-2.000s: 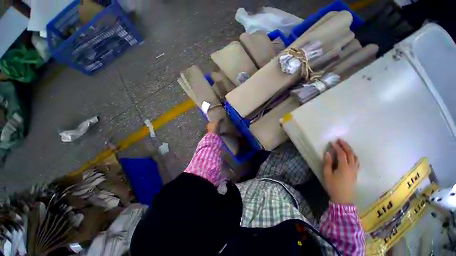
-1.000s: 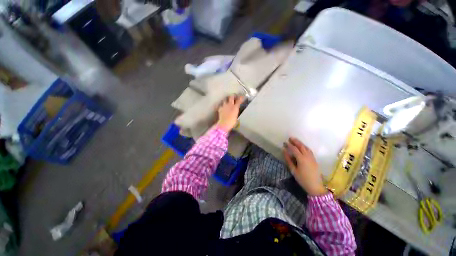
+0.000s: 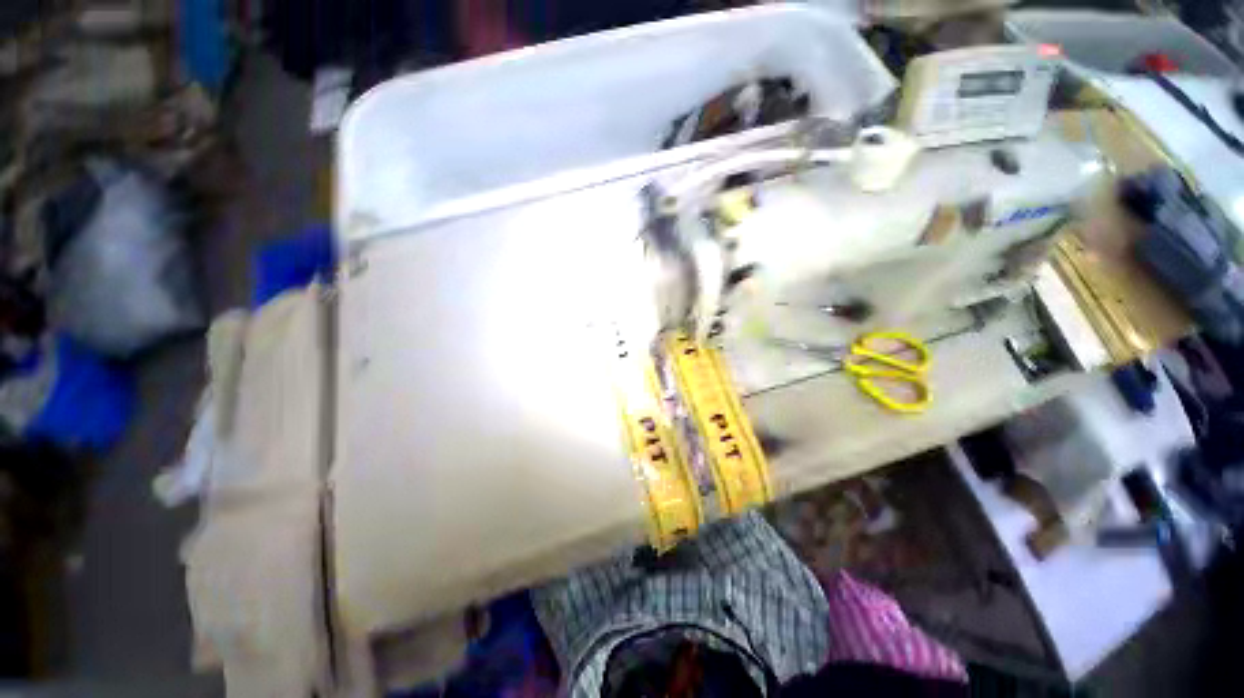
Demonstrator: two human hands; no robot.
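Observation:
Neither of my hands shows. A pink checked sleeve (image 3: 887, 625) is at the bottom edge, right of my lap. Yellow-handled thread snips (image 3: 890, 371) lie on the table (image 3: 464, 450) to the right of the needle area. Two yellow "PIT" tape bands (image 3: 726, 430) are stuck to the table in front of the machine. The cream-white sewing machine (image 3: 873, 246) stands at the right, blurred. Beige-brown cut pieces (image 3: 259, 477) lie along the table's left edge.
A white raised tray (image 3: 450, 150) runs along the table's far side. A control box (image 3: 980, 96) tops the machine. Blue bin parts (image 3: 293, 262) show at the left. A low white shelf (image 3: 1098, 600) is at lower right.
The view has swung right toward the machine. Both hands, seen earlier on the bundle and on the table, have left the picture. The pieces now lie at the left.

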